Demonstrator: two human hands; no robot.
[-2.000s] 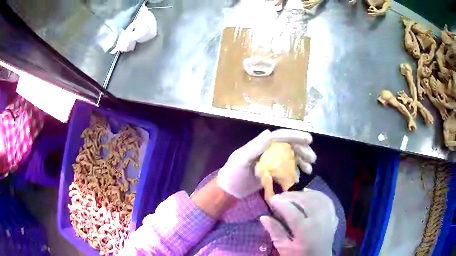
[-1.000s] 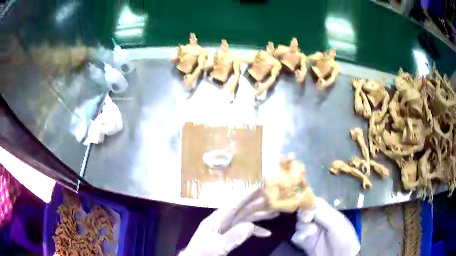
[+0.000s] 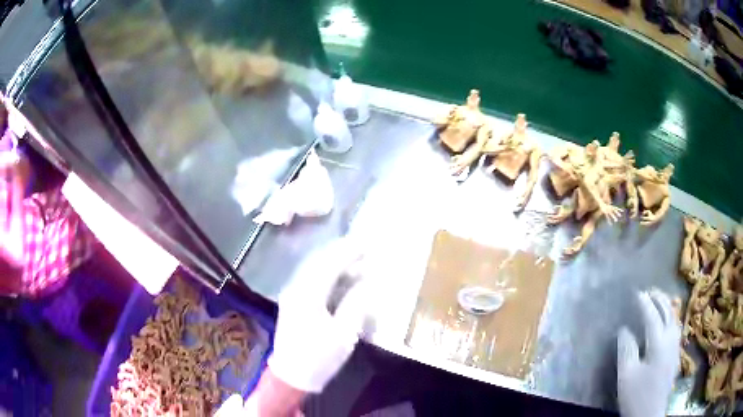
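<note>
My left hand (image 3: 322, 322), in a white glove, is over the table's near edge, left of the cardboard pad (image 3: 489, 350). It is overexposed; a gap shows between its fingers and no part shows in it. My right hand (image 3: 649, 350), also gloved, is at the right beside the tan pile (image 3: 721, 326), fingers apart, with nothing visible in it. A small clear dish (image 3: 481, 300) sits on the pad. A tan torso with arms (image 3: 588, 191) lies at the front of the row of torsos (image 3: 512, 161) along the far edge.
White squeeze bottles (image 3: 332, 128) and a crumpled white cloth (image 3: 305, 191) are at the left by the clear screen. A blue bin of tan limbs (image 3: 183, 350) is below left. A dark bundle (image 3: 574, 43) lies on the green belt (image 3: 456, 49).
The torso has left my hands, and another torso now lies at the front of the far row. My hands have moved apart, left and right. The view has shifted and tilted.
</note>
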